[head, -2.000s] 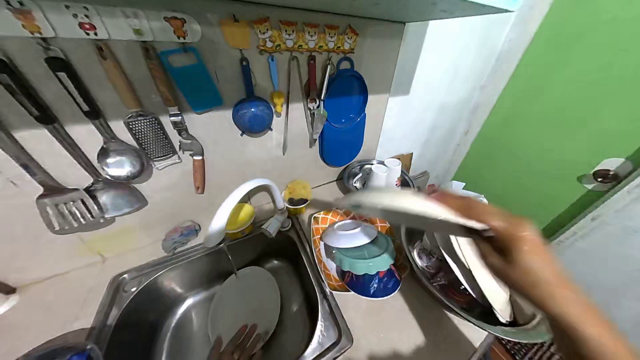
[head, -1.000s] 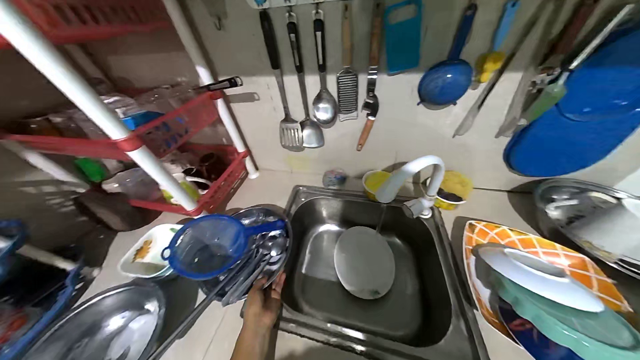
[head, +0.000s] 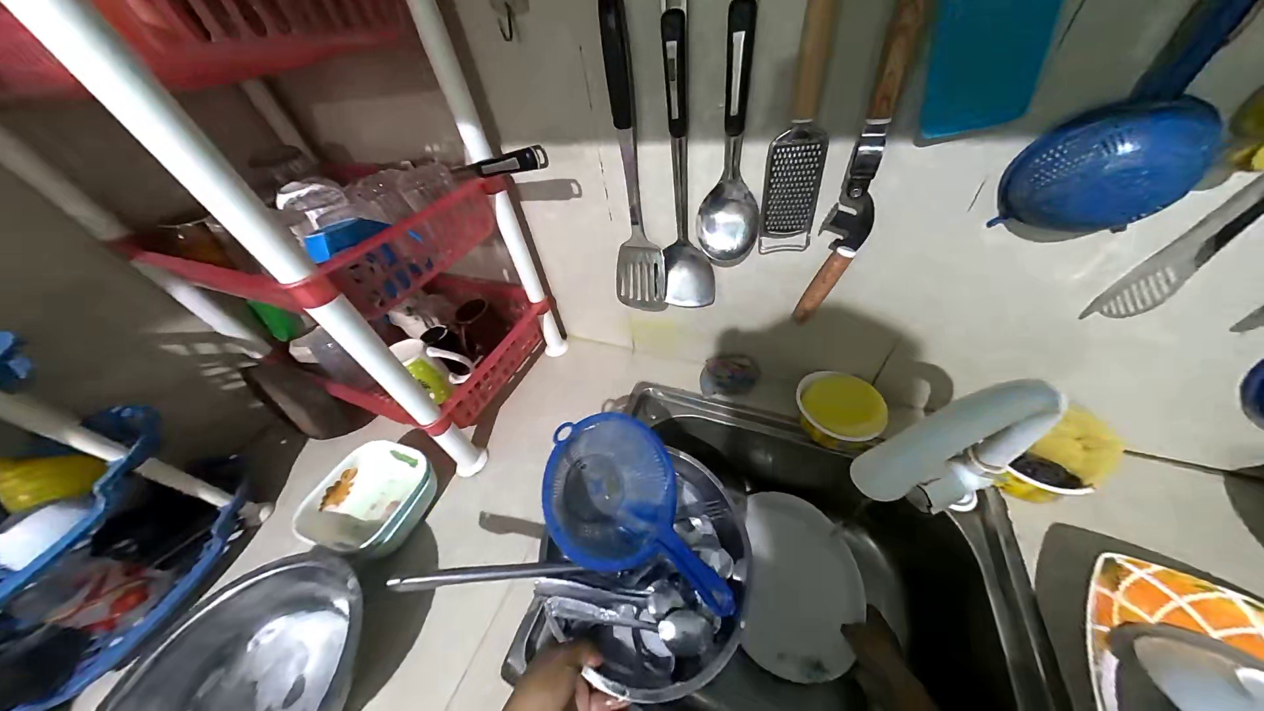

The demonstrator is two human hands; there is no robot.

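A metal bowl (head: 726, 647) of spoons and other cutlery is over the left edge of the steel sink (head: 1022, 602). My left hand (head: 563, 676) grips its near left rim. A blue plastic strainer (head: 607, 494) lies on top of the cutlery, and a long metal handle sticks out to the left. My right hand (head: 884, 662) is down in the sink, at the lower right edge of a white plate (head: 800, 592); whether it grips the plate or the bowl is hidden. The white faucet (head: 948, 444) arches over the sink's back right.
Left are a rack with red baskets (head: 504, 370), a food container (head: 370, 494) and an oval metal tray (head: 247, 642). Yellow tubs (head: 842, 407) stand behind the sink. An orange-patterned tray (head: 1175, 602) with dishes is at right. Utensils and a blue colander (head: 1111, 163) hang on the wall.
The bowl of cutlery with the strainer has moved right, from the counter to over the sink's left edge. My right hand has come into view in the sink.
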